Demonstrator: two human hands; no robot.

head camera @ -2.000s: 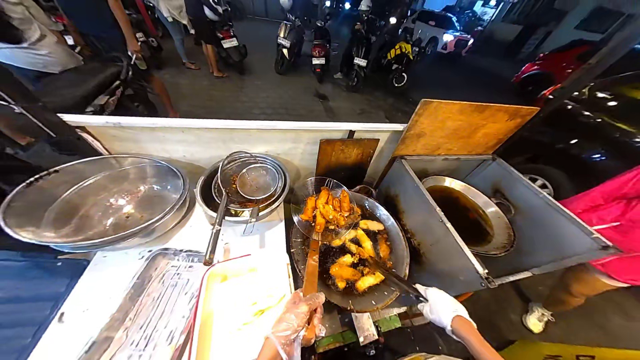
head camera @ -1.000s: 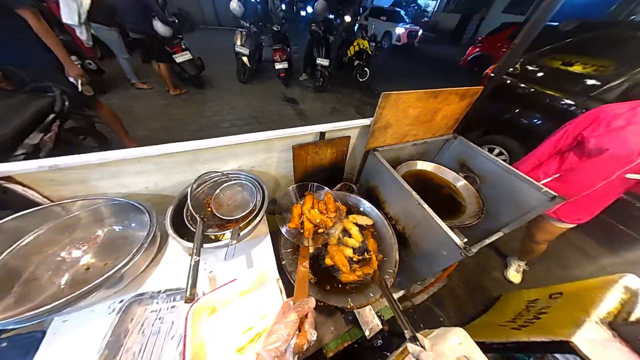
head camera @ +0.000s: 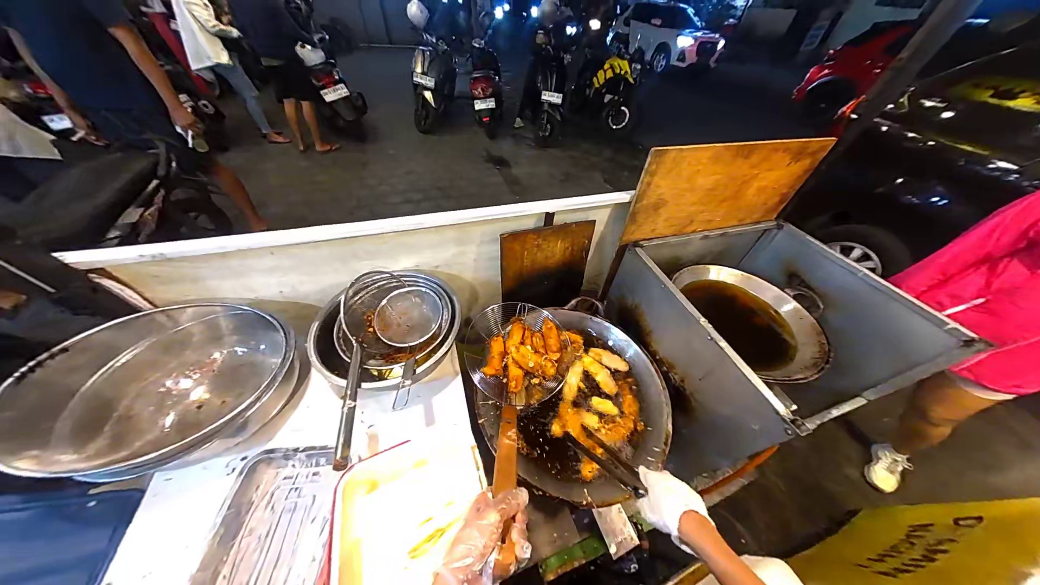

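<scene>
My left hand [head camera: 487, 532], in a clear plastic glove, grips the wooden handle of a wire skimmer [head camera: 505, 455]. Its round basket holds browned fried rolls [head camera: 532, 353] over the left side of a wok of oil [head camera: 660, 398]. My right hand [head camera: 670, 500], in a white glove, is closed on dark metal tongs [head camera: 605, 459], whose tips reach in among the paler fried pieces [head camera: 597, 374] in the wok. Bubbling oil surrounds those pieces. Whether the tongs pinch one cannot be told.
Strainers [head camera: 409, 317] rest on a metal pot [head camera: 317, 349] left of the wok. Farther left stand a large steel basin [head camera: 276, 357] and trays [head camera: 276, 504]. A second wok [head camera: 812, 357] of dark oil sits in a metal box at right. A person in pink [head camera: 983, 284] stands beyond it.
The tongs now reach in among the pale pieces; a second ago they lay nearer the wok's lower right rim. The skimmer with the rolls has stayed over the wok's left side.
</scene>
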